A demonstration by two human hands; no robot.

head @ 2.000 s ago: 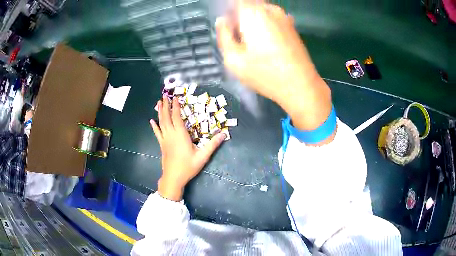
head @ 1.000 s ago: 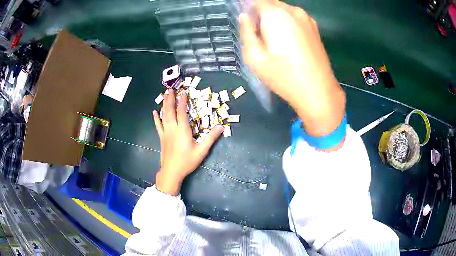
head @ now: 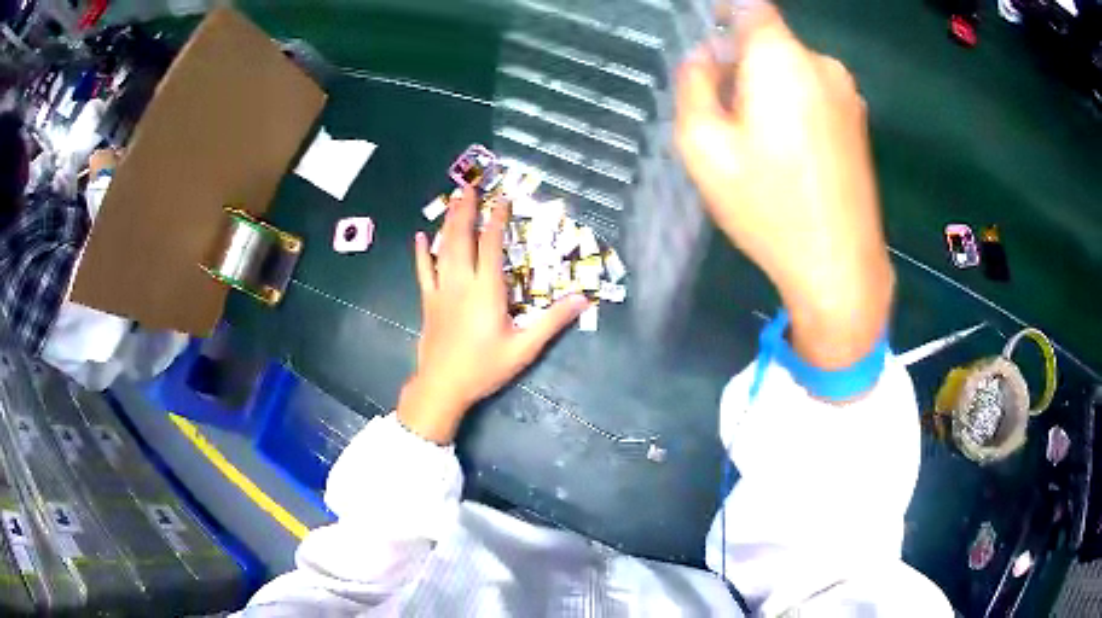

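Observation:
A clear blister tray (head: 568, 103), blurred, is tilted above the pile at the upper middle. My right hand (head: 786, 157) is closed on its right edge, fingertips blurred near the top of the picture. A pile of small silver-white batteries (head: 556, 248) lies on the dark green mat below the tray. My left hand (head: 477, 302) lies spread at the pile's left and lower side, fingers apart, touching it; whether it holds anything under the fingers is hidden. A pink watch housing (head: 475, 167) lies by its fingertips. A small pinkish-white square part (head: 352, 234) lies to the left.
A cardboard divider (head: 199, 181) stands left, with a solder wire reel (head: 250, 256) beside it and white paper (head: 335, 163) near. Right are a tip cleaner pot (head: 985, 410), yellow tape ring (head: 1036, 362), pale pointed stick (head: 943, 344) and another pink housing (head: 962, 245). Blue crate (head: 302, 423) below left.
The view has shifted, so most things sit further right. The square part that was on the housing now lies apart to its left. The right hand still holds the tray, and the left hand stays at the pile.

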